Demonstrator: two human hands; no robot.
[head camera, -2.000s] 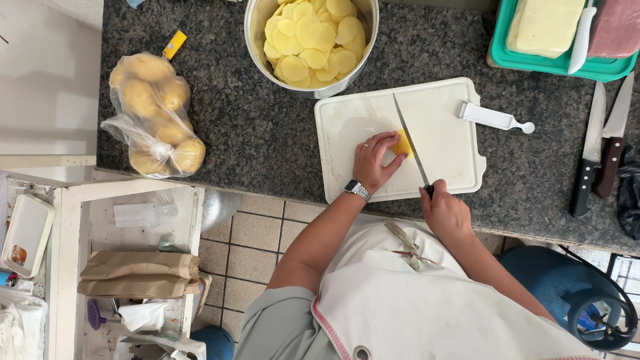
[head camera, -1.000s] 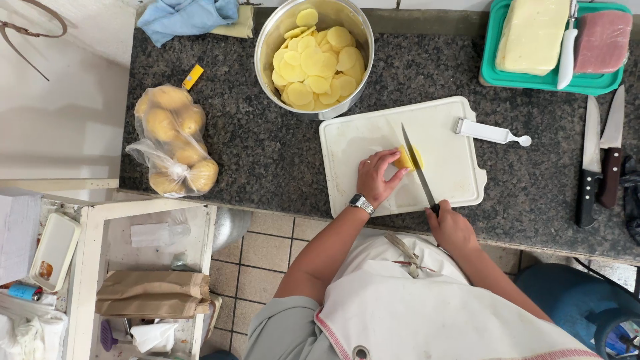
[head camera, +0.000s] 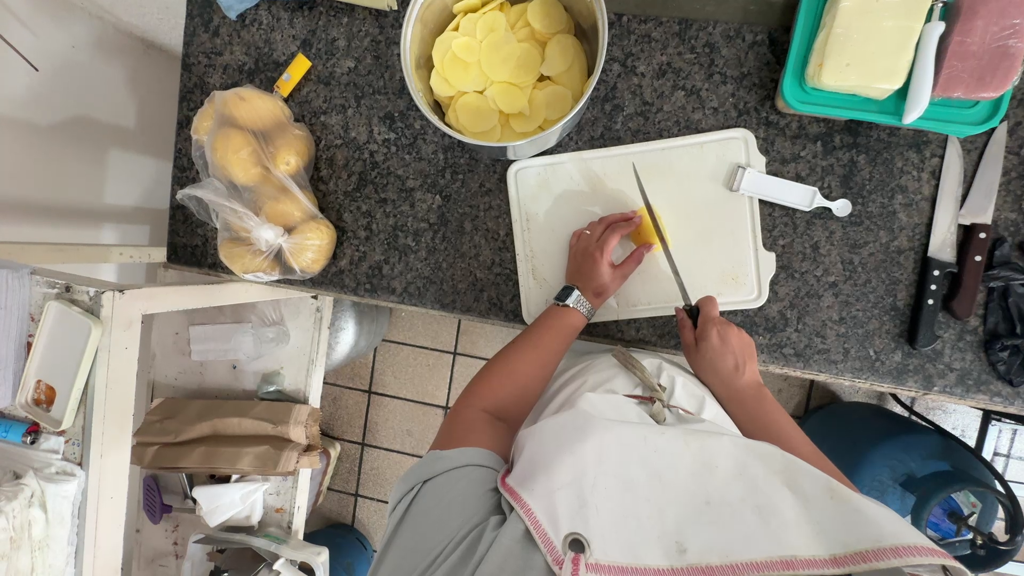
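My left hand (head camera: 603, 258) holds a peeled yellow potato piece (head camera: 650, 230) on the white plastic cutting board (head camera: 552, 276), fingertips at its left side. My right hand (head camera: 719, 346) grips the dark handle of a kitchen knife (head camera: 661, 232), whose blade lies across the potato piece, tip pointing away from me. Beyond the board stands a metal pot (head camera: 409, 56) with many thin potato slices (head camera: 500, 68) in it. A white-handled peeler (head camera: 788, 190) rests over the board's right edge.
On the granite counter (head camera: 384, 232), a tied plastic bag of potatoes (head camera: 264, 172) lies left. At right are a black-handled knife (head camera: 938, 248), a brown-handled knife (head camera: 978, 232) and a teal tray (head camera: 800, 76) with wrapped blocks. A blue gas cylinder (head camera: 856, 448) stands below the counter.
The view has shifted somewhat. Both hands stay in about the same place on the board, the left on the potato piece and the right on the knife.
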